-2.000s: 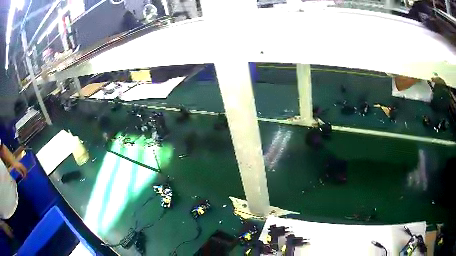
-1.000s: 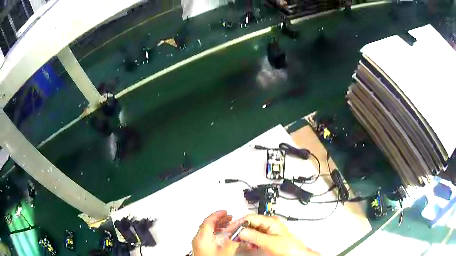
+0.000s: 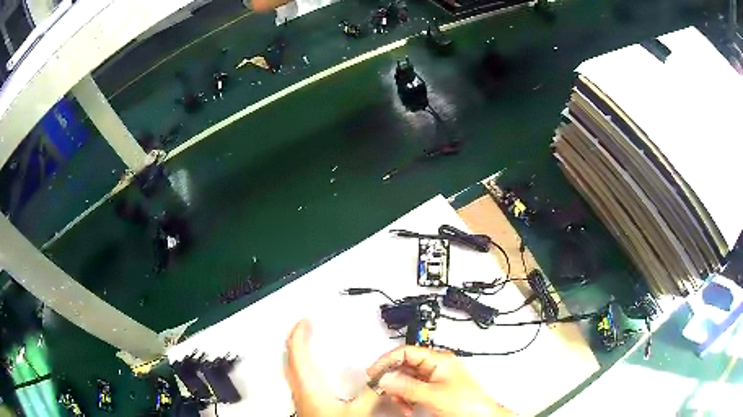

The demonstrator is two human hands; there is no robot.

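Observation:
My left hand point(image 3: 311, 376) is over the white work board at the bottom, one finger raised and the rest hidden or cut off. My right hand point(image 3: 436, 383) is beside it, fingers curled towards the left palm. A small greyish thing seems to lie between them, too blurred to name. Just beyond lie a bare circuit board point(image 3: 433, 262) with blue and yellow parts, a second circuit board point(image 3: 423, 324) by a black part, and bundled black output cords point(image 3: 470, 306). One barrel plug point(image 3: 358, 291) points left.
Black adapter cases point(image 3: 205, 378) stand at the white board's point(image 3: 281, 340) left corner. Tan cardboard point(image 3: 489, 224) shows beneath its right side. A thick stack of boards point(image 3: 627, 179) stands at right. A pale post point(image 3: 81, 285) crosses the left side. Adapters lie on the green surface point(image 3: 269, 191).
The view has swung right and down from the shelf to the work board. Since the middle frame, my left finger has spread away from my right hand. The adapters beyond have shifted left in view.

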